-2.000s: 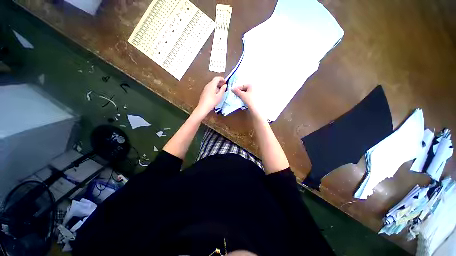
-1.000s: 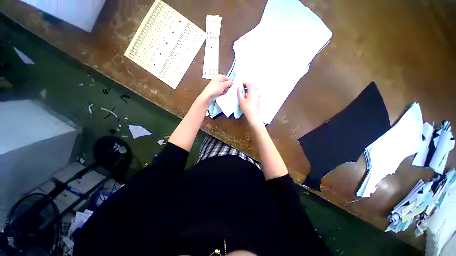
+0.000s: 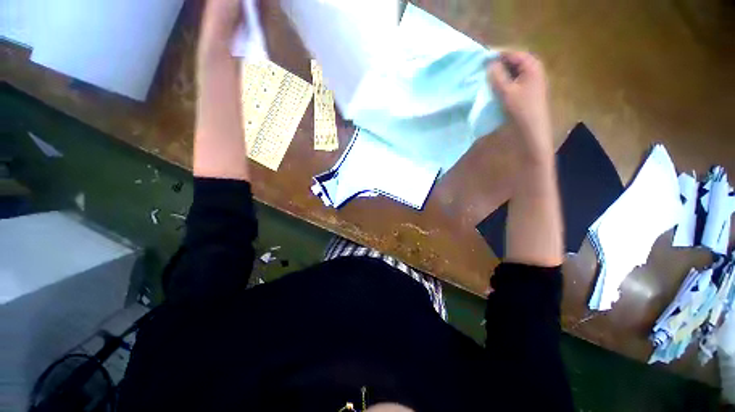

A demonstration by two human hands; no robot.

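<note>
A stack of white cut panels (image 3: pixel 385 170) with dark edges lies on the brown table. A pale blue cut panel (image 3: pixel 439 109) is partly lifted above it. My right hand (image 3: pixel 520 76) grips the pale blue panel's right edge. My left hand (image 3: pixel 223 18), at the top edge and partly cut off, holds a white cut panel (image 3: pixel 342 40), blurred and raised over the table. The number label sheet (image 3: pixel 274 113) lies below my left hand, partly covered. The narrow label strip (image 3: pixel 325 113) lies beside it.
A black cut panel (image 3: pixel 587 181) lies right of my right forearm, with smaller white panels (image 3: pixel 637 221) beside it. Bundles of mixed pieces (image 3: pixel 693 310) sit at the far right. White sheets or panels (image 3: pixel 105 40) lie at the upper left. A black fan (image 3: pixel 72 386) stands below the table's edge.
My hands have moved far apart from the stack's near end. My left hand has swung up and left with a white panel. My right hand has moved up and right, lifting the pale blue panel.
</note>
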